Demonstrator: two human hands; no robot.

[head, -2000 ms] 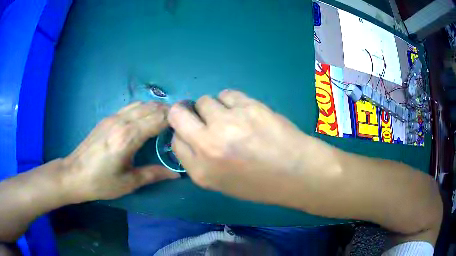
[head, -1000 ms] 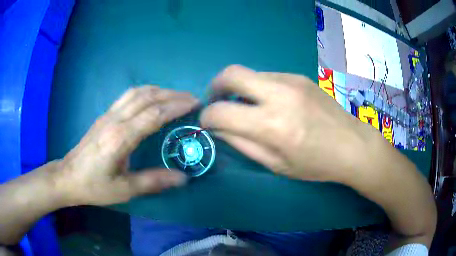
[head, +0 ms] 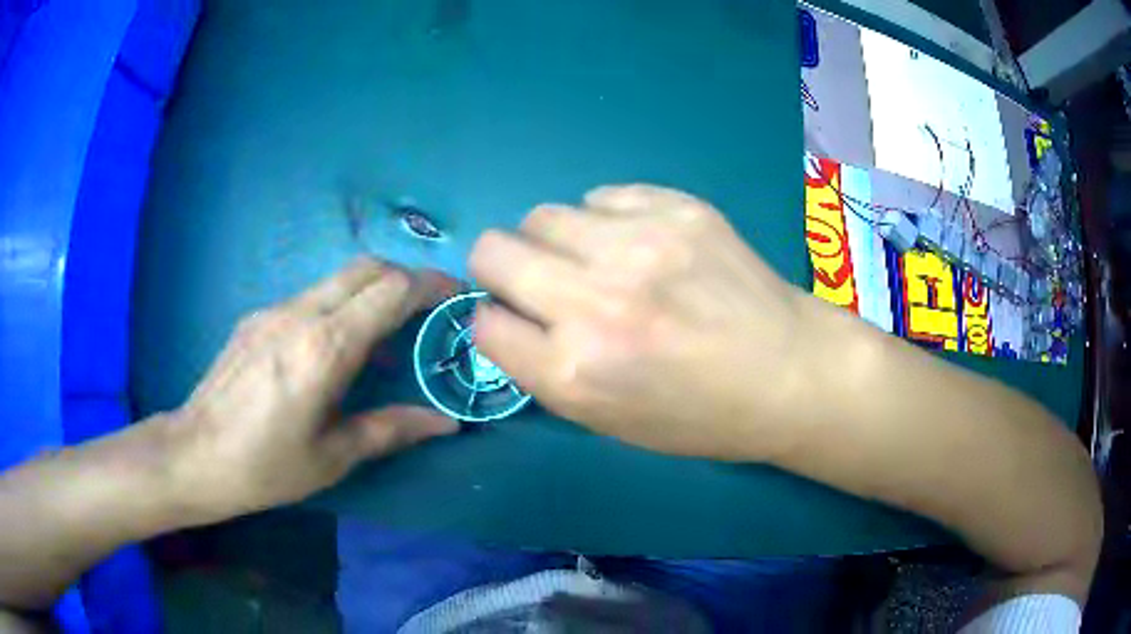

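A round teal fan housing stands on the green bench top with its open, spoked side up. My left hand curves around its left side, with fingertips at the upper rim and the thumb at the lower rim. My right hand is over its right side, fingers bent and fingertips at the hub. These fingers hide part of the hub; whether they pinch a wire or a motor cannot be seen.
A blue bin runs along the left edge. At right, small silver motors with tangled wires lie on a printed cardboard sheet with a white sheet. A small torn-looking mark shows in the green bench top.
My right hand was off to the upper right of the housing a second ago, near a red wire; its fingertips are now over the hub. My left hand stays around the left side.
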